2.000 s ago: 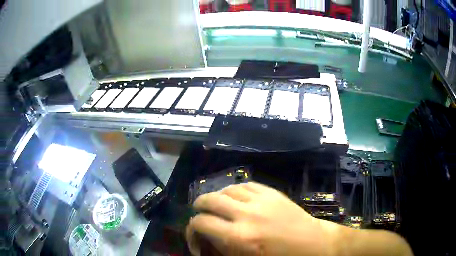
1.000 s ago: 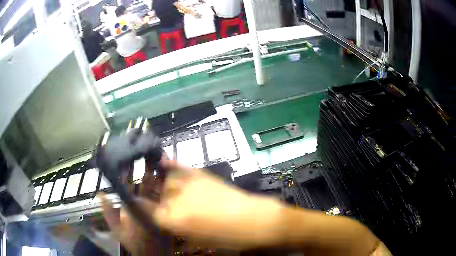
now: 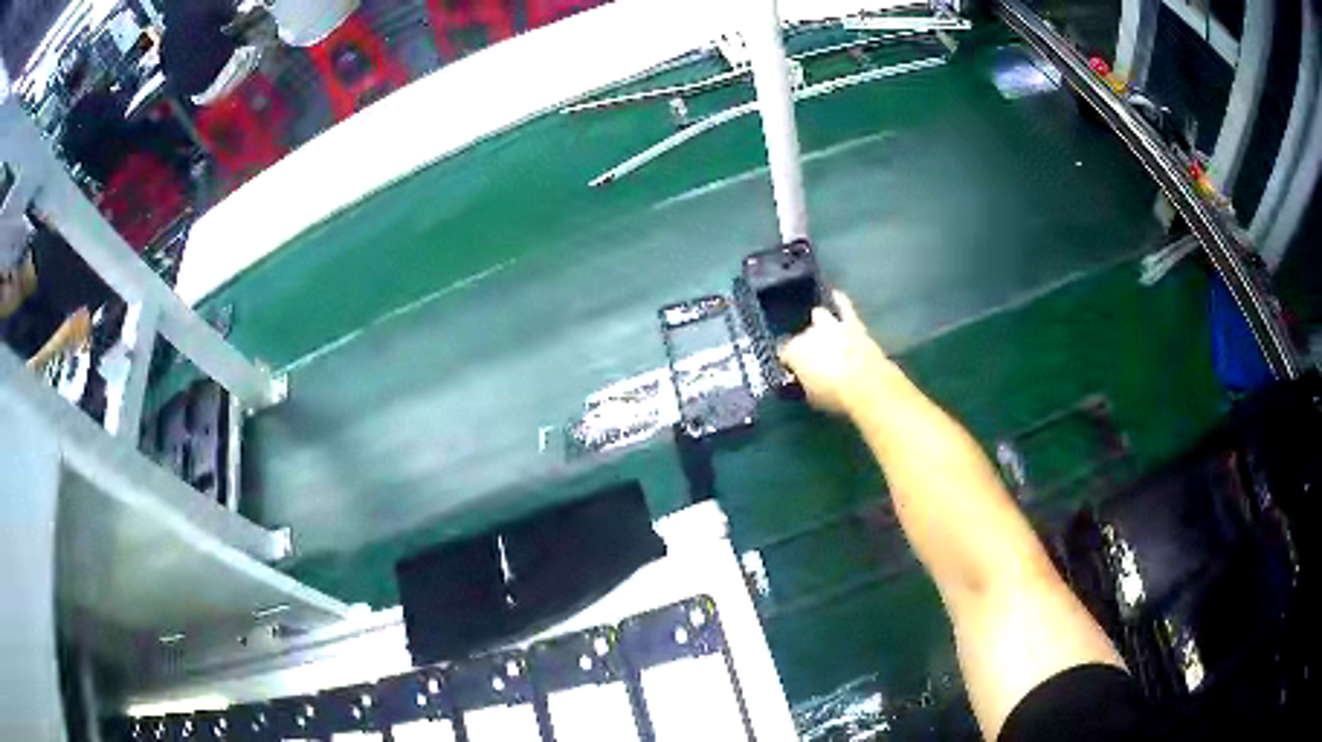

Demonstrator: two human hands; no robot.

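My right hand (image 3: pixel 834 355) reaches in from the lower right, with its fingers on the right side and lower end of a thick dark phone-shaped block (image 3: pixel 787 305) by the foot of the white post. The fingers' undersides are hidden. An open black phone frame (image 3: pixel 706 370) lies just left of the block. A row of phone middle frames (image 3: pixel 689 674) with white centres lies on the white track (image 3: pixel 711 558) at the bottom left. My left hand is not in view.
A white post (image 3: pixel 776 131) stands behind the block on the green surface (image 3: pixel 435 392). A silvery patch (image 3: pixel 624 410) lies left of the open frame. A black mat (image 3: pixel 529 573) is behind the row. Dark trays (image 3: pixel 1160 580) are at lower right. Red stools (image 3: pixel 247 123) are beyond.
The view has shifted towards the green surface. My right hand has moved from over the track to the block by the post. The blurred dark thing at the hand is no longer over the track.
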